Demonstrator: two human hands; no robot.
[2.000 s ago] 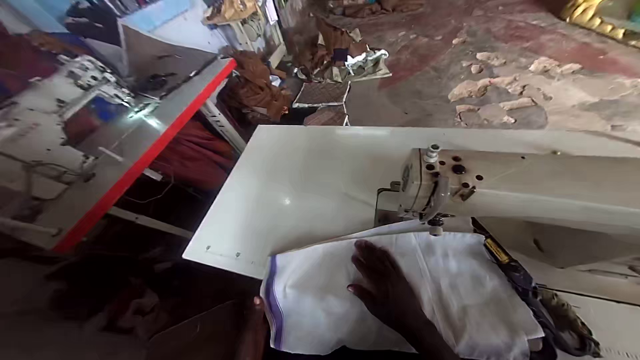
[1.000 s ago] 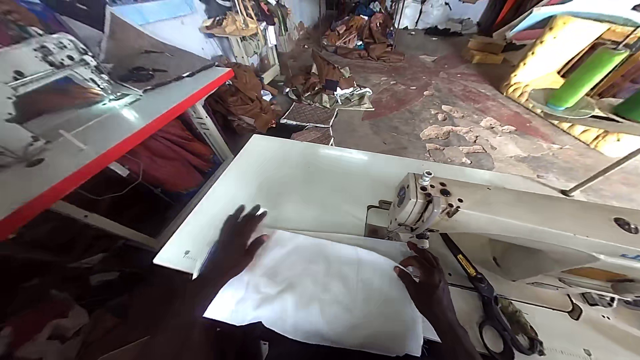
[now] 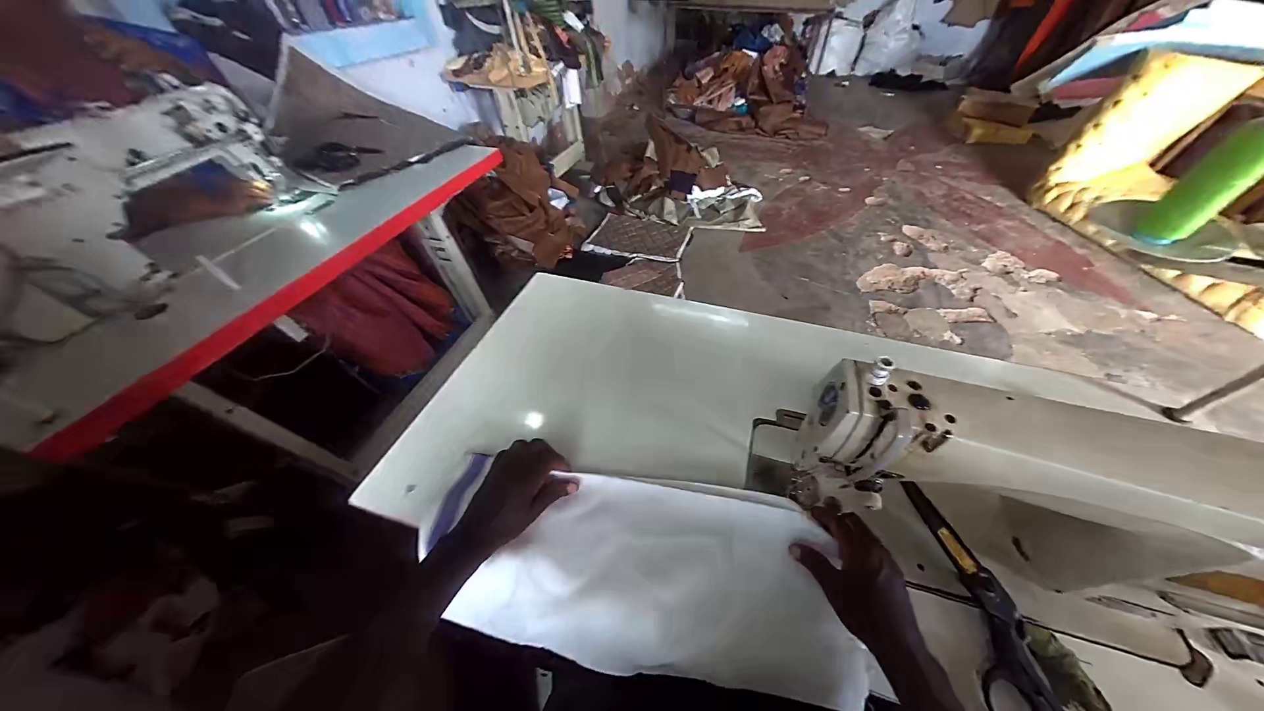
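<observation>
A white cloth (image 3: 671, 583) with a purple-striped edge at its left lies on the pale sewing table (image 3: 632, 375). My left hand (image 3: 518, 494) grips its upper left corner between thumb and fingers. At the upper right corner, my right hand (image 3: 854, 568) pinches the cloth close to the needle area of the sewing machine (image 3: 869, 425). The far edge of the cloth runs between both hands, toward the presser foot, whose contact with the cloth I cannot make out. Black-handled scissors (image 3: 987, 592) lie right of my right hand, beneath the machine's arm.
At the left stands another table with a red edge (image 3: 286, 296), bearing a second sewing machine (image 3: 207, 158). Brown fabric heaps (image 3: 523, 202) lie on the floor beyond. A green thread cone (image 3: 1200, 188) stands at the far right. A greenish cloth scrap (image 3: 1062, 671) lies beside the scissors.
My left hand has moved from flat on the table beside the cloth to its upper left corner and taken hold. My right hand stays at the corner by the needle area since one second ago.
</observation>
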